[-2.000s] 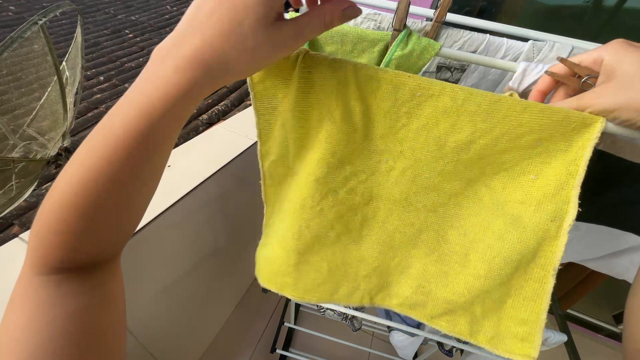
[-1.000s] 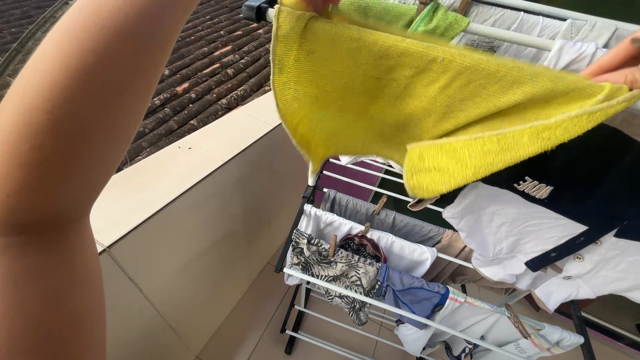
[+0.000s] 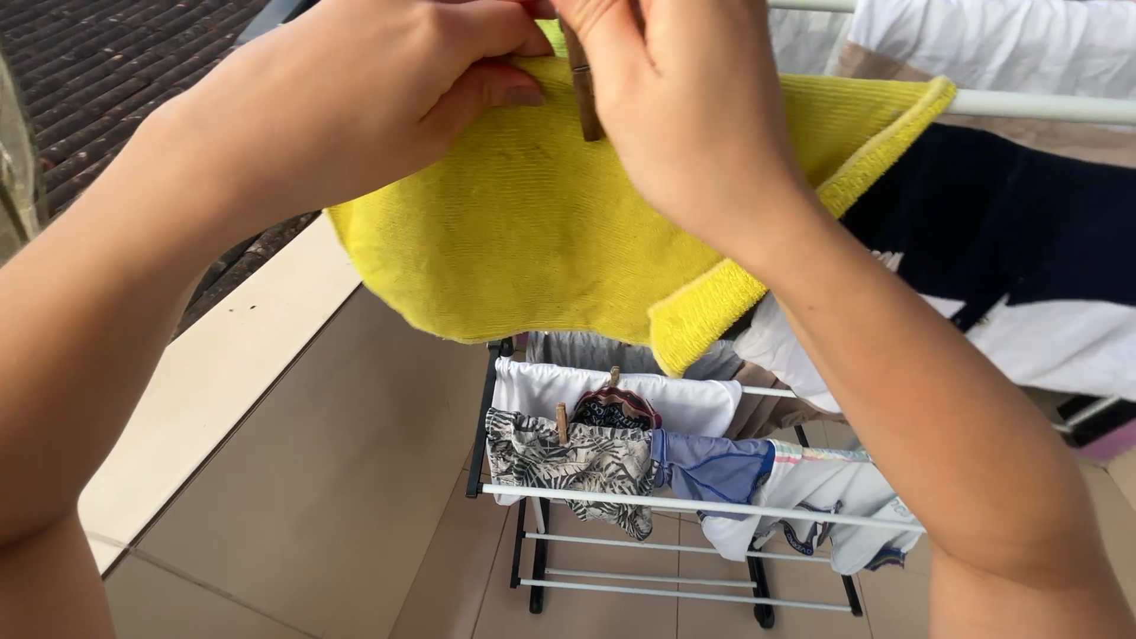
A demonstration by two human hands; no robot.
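A yellow terry cloth hangs over the top rail of a drying rack, its lower right edge folded to show the looped side. My left hand pinches the cloth's upper edge between thumb and fingers. Close beside it, my right hand grips a wooden clothespin, which lies against the cloth at the rail; its upper end is hidden by my fingers. A bit of green cloth shows behind the hands.
Lower rails hold patterned shorts, a blue garment and white cloths with clothespins. A navy and white garment hangs at right. A tiled parapet stands at left, with roof tiles beyond.
The yellow cloth, earlier stretched out between my hands, now lies over the rail. My right hand has come in from the right to beside my left hand.
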